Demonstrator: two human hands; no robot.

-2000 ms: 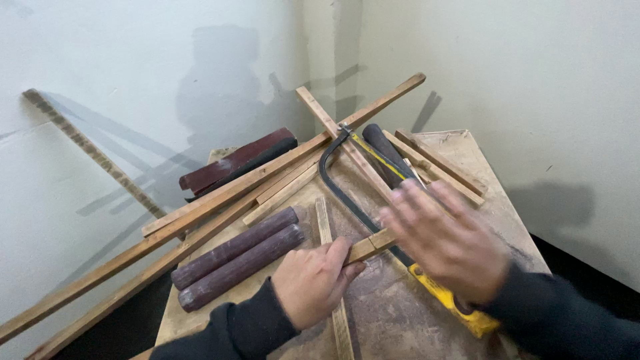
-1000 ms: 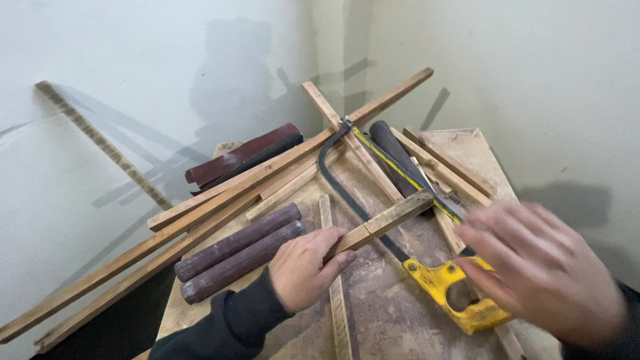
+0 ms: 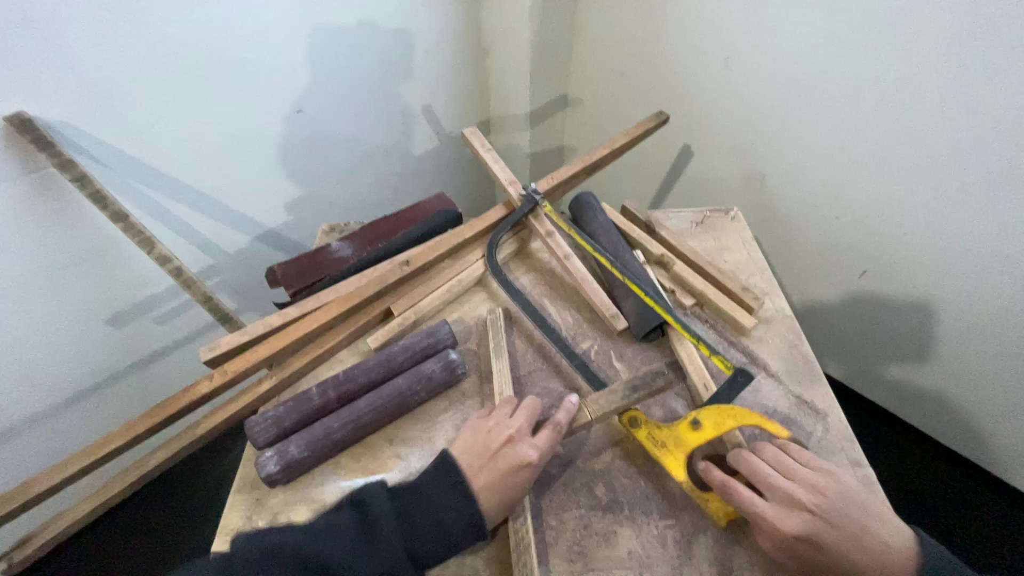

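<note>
My left hand [image 3: 512, 448] grips a short wooden strip [image 3: 628, 392], which lies crosswise over a longer thin strip [image 3: 522, 528] on the board. A dark line crosses the short strip just past my index finger. My right hand [image 3: 800, 496] is at the yellow handle [image 3: 668, 444] of a hacksaw, fingers curled at its opening; how firmly they close on it cannot be told. The saw's black curved frame [image 3: 544, 324] and yellow-edged blade [image 3: 640, 288] point away from me, the far end resting by crossed wooden strips [image 3: 576, 276].
Two purplish-brown rolls [image 3: 360, 416] lie at left on the wooden board [image 3: 608, 520]. Behind them are long wooden strips [image 3: 296, 344] and a dark red roll [image 3: 364, 244]. A grey roll [image 3: 616, 264] and more strips [image 3: 680, 272] lie at back right. Pale walls meet behind.
My right hand has moved from above the short strip to the hacksaw handle. My left hand has stayed at the short strip, whose far end now lies lower.
</note>
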